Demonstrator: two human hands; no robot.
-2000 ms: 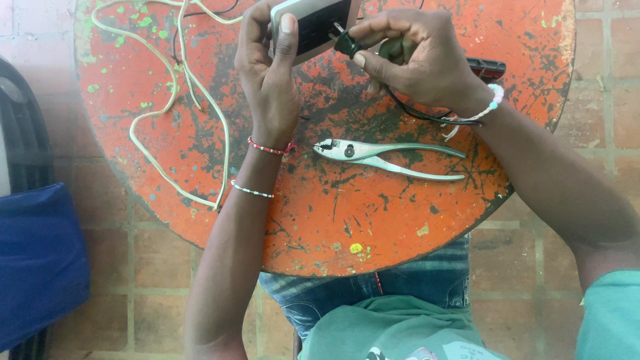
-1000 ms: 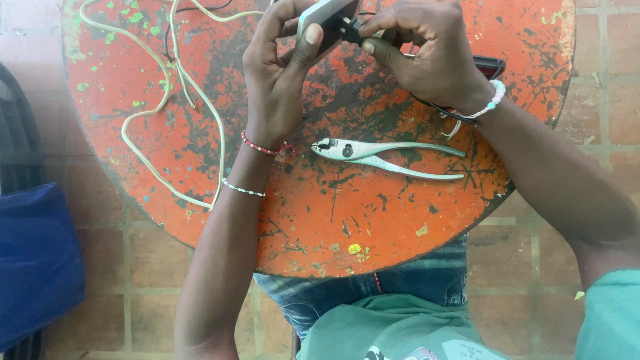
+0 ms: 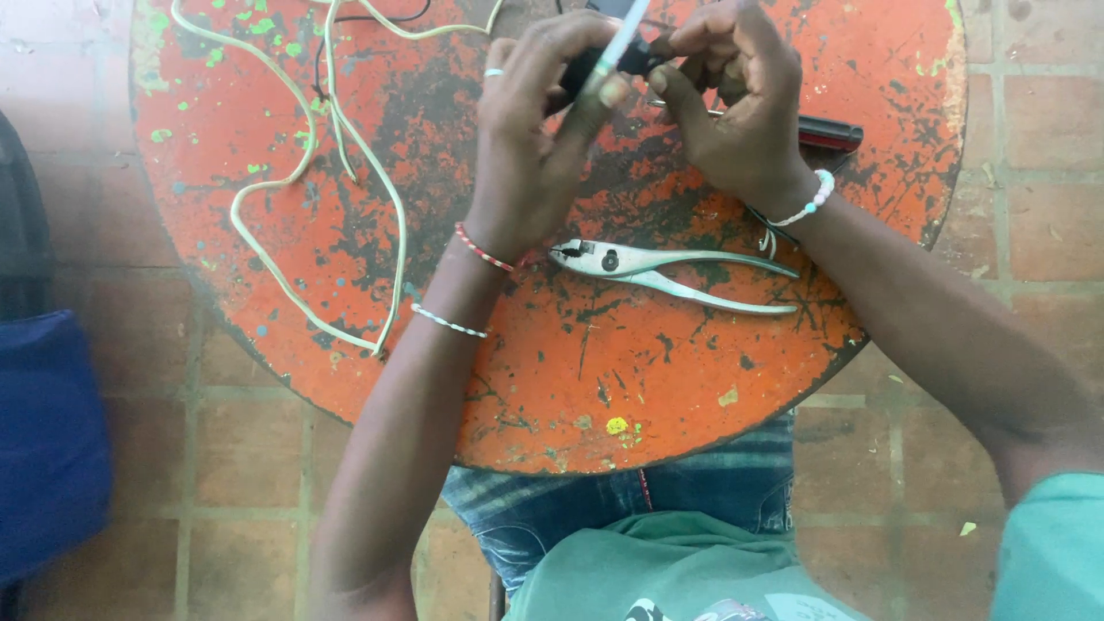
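My left hand (image 3: 548,112) holds a flat device (image 3: 617,47) with a pale edge and a dark face, tilted nearly edge-on at the top of the view. Against its dark side, the fingertips of my right hand (image 3: 733,95) pinch a small black part (image 3: 640,59), whose exact kind is unclear. Below both hands, slip-joint pliers (image 3: 638,266) lie on the table with their handles spread to the right. A screwdriver with a dark red and black handle (image 3: 828,134) lies partly behind my right hand.
The round orange table (image 3: 552,388) has chipped paint. A cream cable (image 3: 398,224) loops over its left side, near a thin dark wire (image 3: 321,65). A blue cloth item (image 3: 52,440) is at the far left, beside a dark chair-like object (image 3: 21,224).
My left hand has turned the device from showing its dark face to nearly edge-on. Both hands stay close together around it. The pliers have not moved on the table.
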